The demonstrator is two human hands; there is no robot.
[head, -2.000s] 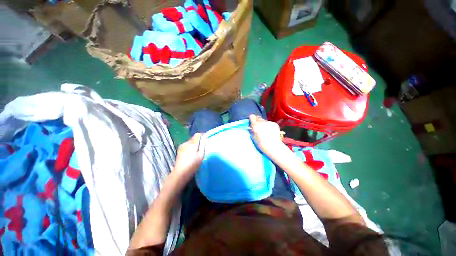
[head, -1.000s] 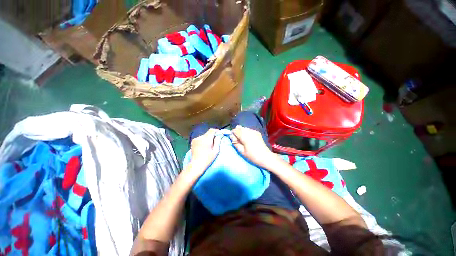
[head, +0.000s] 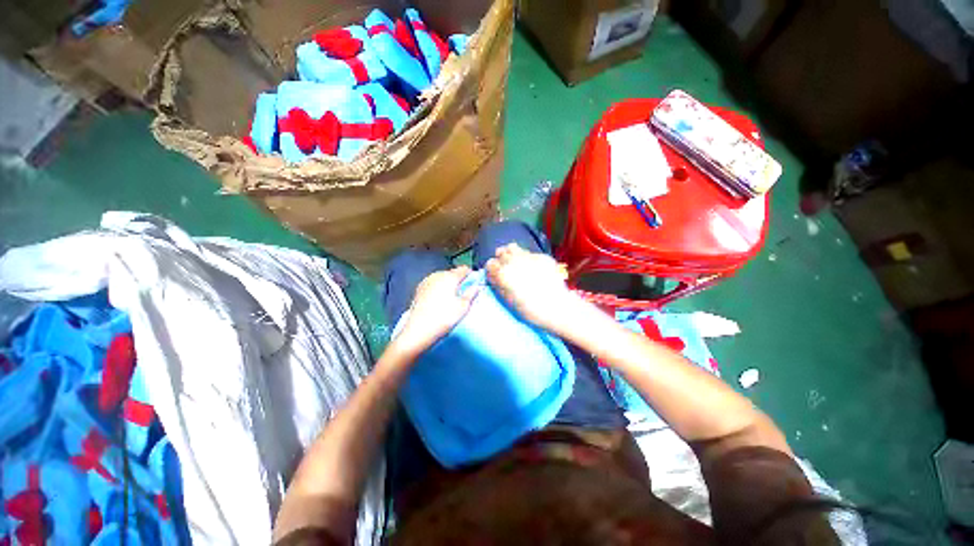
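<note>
A light blue plush piece [head: 486,373] lies on my lap with its plain pale blue inside face up and a raised seam rim around it. My left hand [head: 436,307] pinches its far edge at the left. My right hand [head: 521,286] pinches the same edge just to the right, with the fingertips of both hands close together. The bit of edge between the fingers is mostly hidden. Whether a small tool is in my right hand cannot be seen.
A torn carton [head: 427,176] with blue-red pieces stands in front. A white woven sack [head: 203,363] of pieces is at left. At right a red stool [head: 684,251] bears a pencil case [head: 713,144], paper [head: 630,149] and pen [head: 644,206]. Pieces on sheeting [head: 684,343] lie below it.
My hands have come together from the piece's two far corners to the middle of its far edge. Since one second ago they hold nearly the same spot, and the piece is slightly turned.
</note>
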